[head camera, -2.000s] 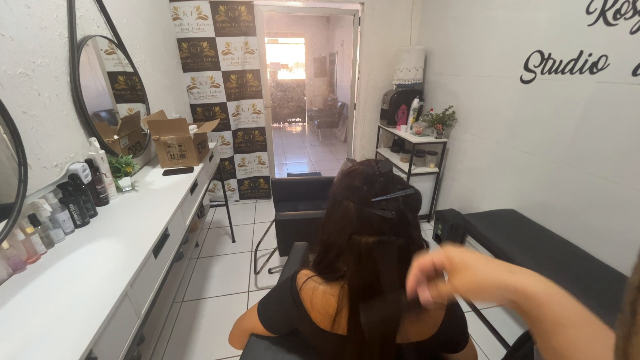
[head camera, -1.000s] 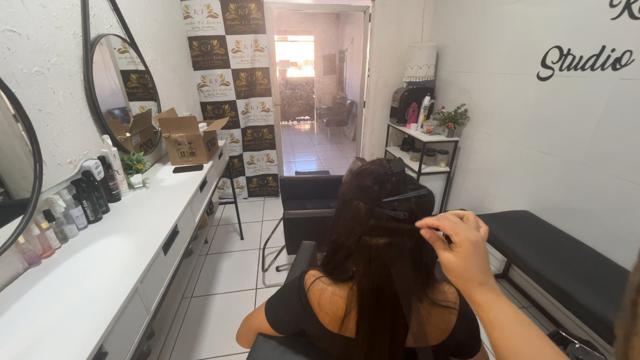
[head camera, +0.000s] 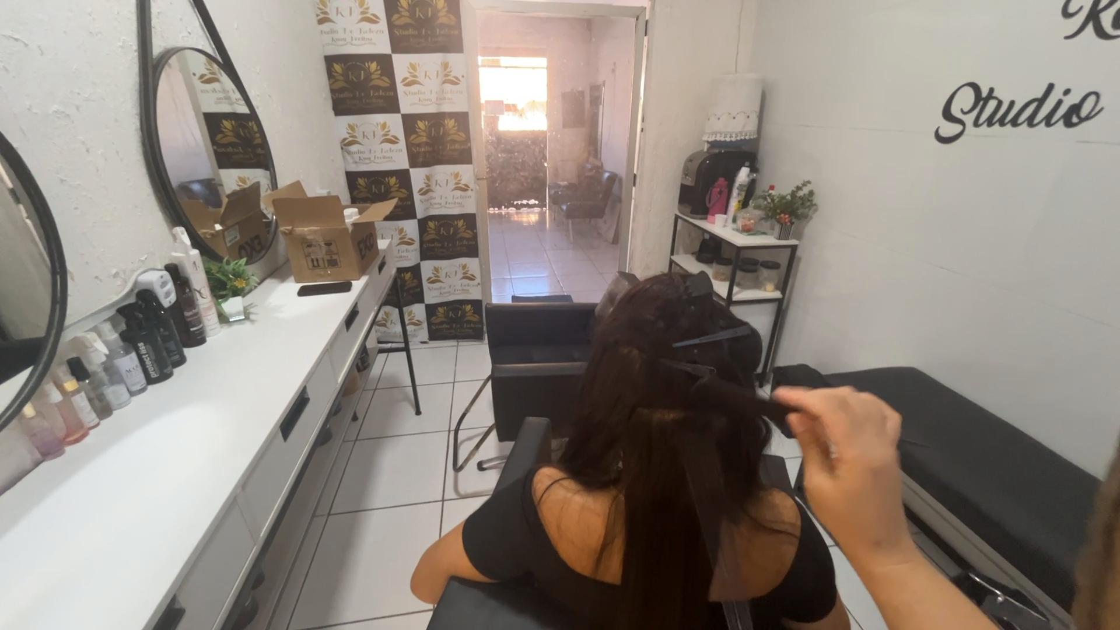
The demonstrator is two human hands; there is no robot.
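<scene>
My right hand [head camera: 847, 459] is raised at the right of a seated person's head, fingers closed on what looks like a dark lock of hair, drawn out sideways; blur hides its exact shape. The person's long dark hair [head camera: 661, 499] hangs down the back over a black top [head camera: 560, 569]. A blue-grey hair clip [head camera: 710, 336] sits across the back of the head, with another clip [head camera: 691, 369] just below it. A translucent strip [head camera: 724, 560] hangs along the right part of the hair. My left hand is out of view.
A white counter [head camera: 175, 429] with several bottles [head camera: 149, 337], an open cardboard box [head camera: 325, 241] and a phone [head camera: 325, 288] runs along the left. Black chairs [head camera: 538, 385] stand ahead. At right are a shelf rack [head camera: 733, 262] and a black padded bench [head camera: 980, 472].
My right hand has risen from beside the person's lower hair to head height, then moved slightly outward to the right. A dark length now spans between the fingers and the head.
</scene>
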